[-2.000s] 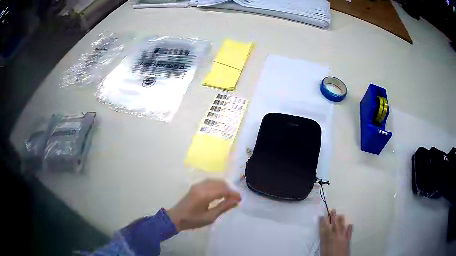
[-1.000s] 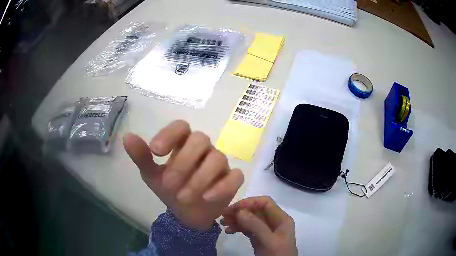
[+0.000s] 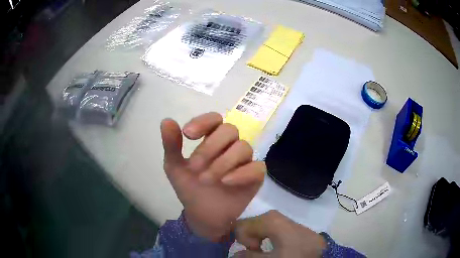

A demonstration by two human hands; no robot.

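A black zip pouch lies flat and slightly turned on a white sheet. A white hang tag on a black string lies at its lower right corner. My left hand is raised left of the pouch, palm showing, fingers loosely curled and apart, holding nothing. My right hand is at my left wrist, by the blue sleeve cuff, below the pouch. Its fingertips are partly hidden, so whether they grip the cuff cannot be told.
Barcode stickers and yellow paper slips lie left of the sheet. Printed polybags, small polybags and a grey bagged item lie further left. A tape roll, blue tape dispenser and black pouches are at right.
My right hand left the tag string and came to my left wrist, and my left hand rose. The tag now lies loose. The view shifted, and the pouch appears more tilted.
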